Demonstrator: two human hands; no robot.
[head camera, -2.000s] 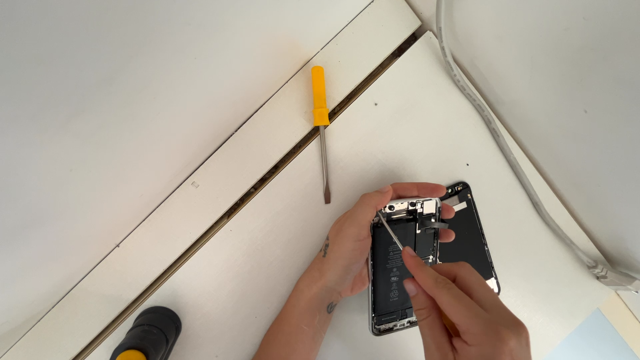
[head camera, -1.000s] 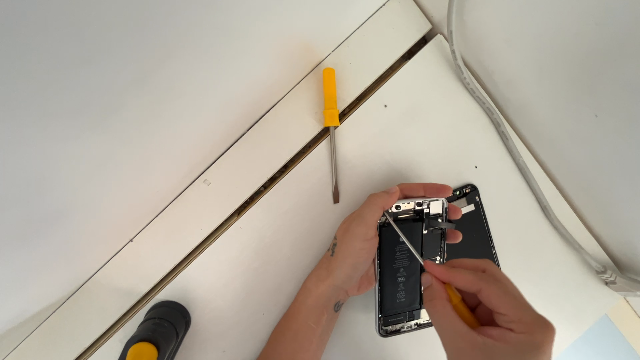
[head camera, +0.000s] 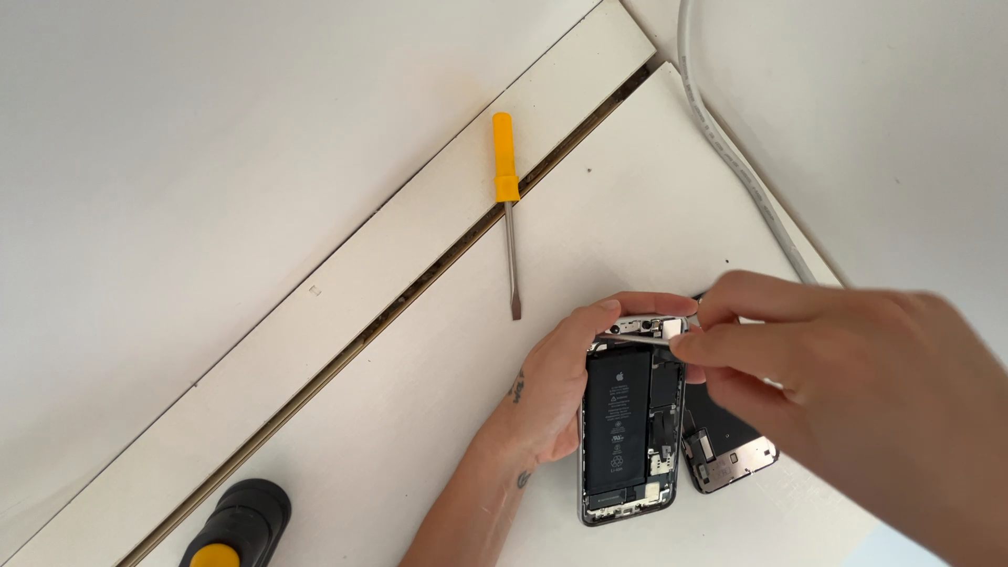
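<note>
An opened smartphone body (head camera: 622, 425), its black battery (head camera: 618, 421) and inner parts exposed, is gripped at its upper left by my left hand (head camera: 555, 370), with fingers wrapped round the top. Above its right side, my right hand (head camera: 756, 339) pinches a thin metal tool shaft (head camera: 638, 339), lying nearly level across the phone's top end; the tip is near my left thumb. My hand covers the tool's handle. Partly beneath my right hand lies the detached-looking display assembly (head camera: 728, 461), next to the body; whether a cable joins them is hidden.
A flat-blade screwdriver with a yellow handle (head camera: 504, 153) lies across the gap (head camera: 425, 279) between the white boards. A black tool with a yellow button (head camera: 214, 556) stands at the lower left. A grey cable (head camera: 728, 157) runs along the right edge of the white surface.
My right hand has moved up beside the phone's top end, and the tool shaft has swung from steeply slanted to nearly level. My left hand keeps its hold on the phone.
</note>
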